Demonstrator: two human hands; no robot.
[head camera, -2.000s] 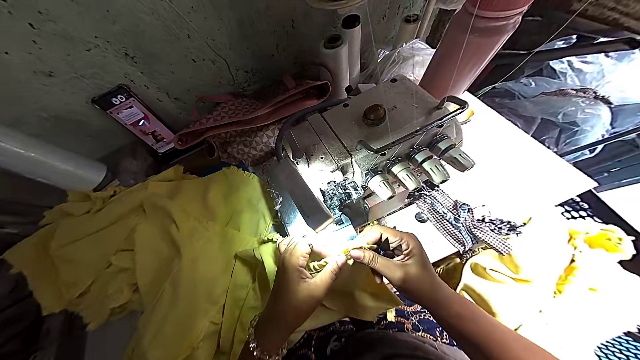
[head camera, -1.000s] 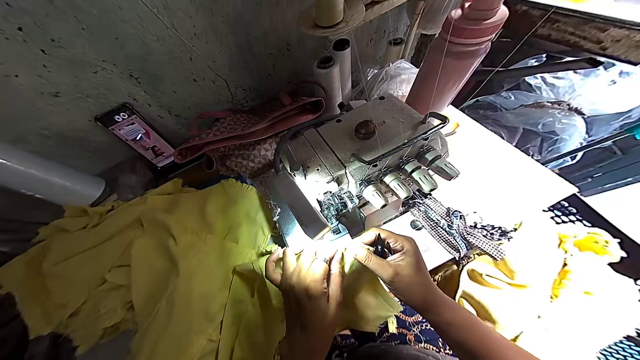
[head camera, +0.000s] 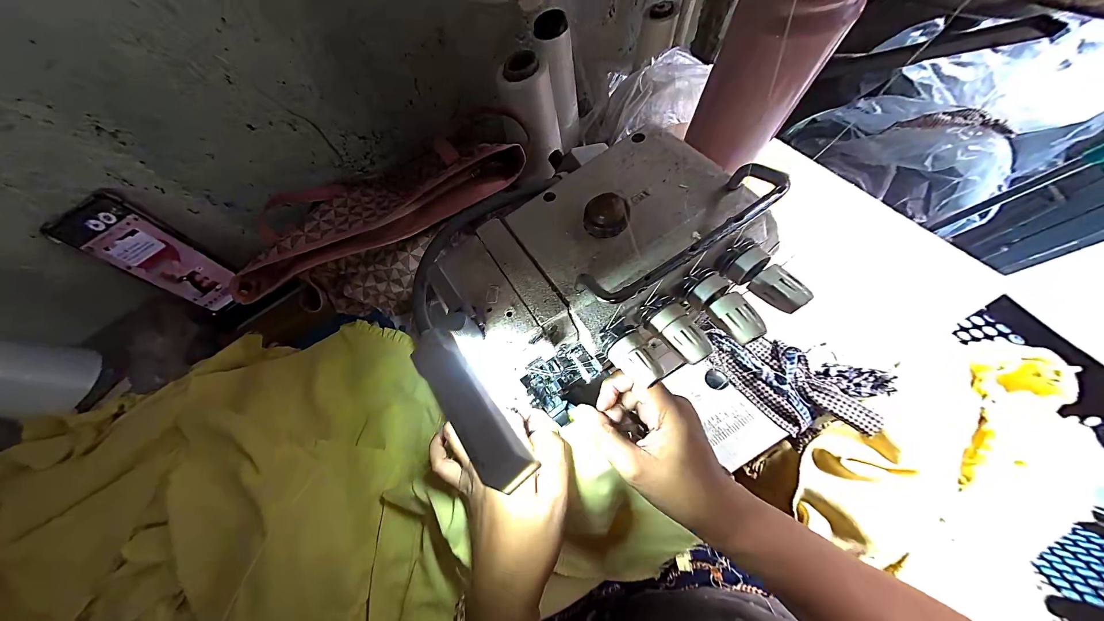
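An overlock sewing machine (head camera: 552, 259) with several grey tension dials stands before me, its needle area (head camera: 561, 379) brightly lit. My left hand (head camera: 517, 483) is at the front of the machine, partly behind its grey lamp or guard bar (head camera: 474, 414), with fingers on yellow fabric. Just right of the needle area, my right hand (head camera: 651, 431) has its thumb and fingers pinched on the edge of the same fabric. Yellow fabric (head camera: 259, 466) spreads in a large heap to the left and hangs below both hands. Glare hides the exact fabric edge.
A phone (head camera: 147, 250) leans by the wall beside a pink patterned bag (head camera: 388, 224). Thread cones (head camera: 530, 103) and a pink bottle (head camera: 768, 78) stand behind the machine. Checked fabric strips (head camera: 768, 379) and more yellow cloth (head camera: 845, 483) lie at right, near plastic bags (head camera: 914, 155).
Both hands have moved up to the needle area with the yellow fabric; two seconds ago they pinched it together in front of the machine. The view has moved closer.
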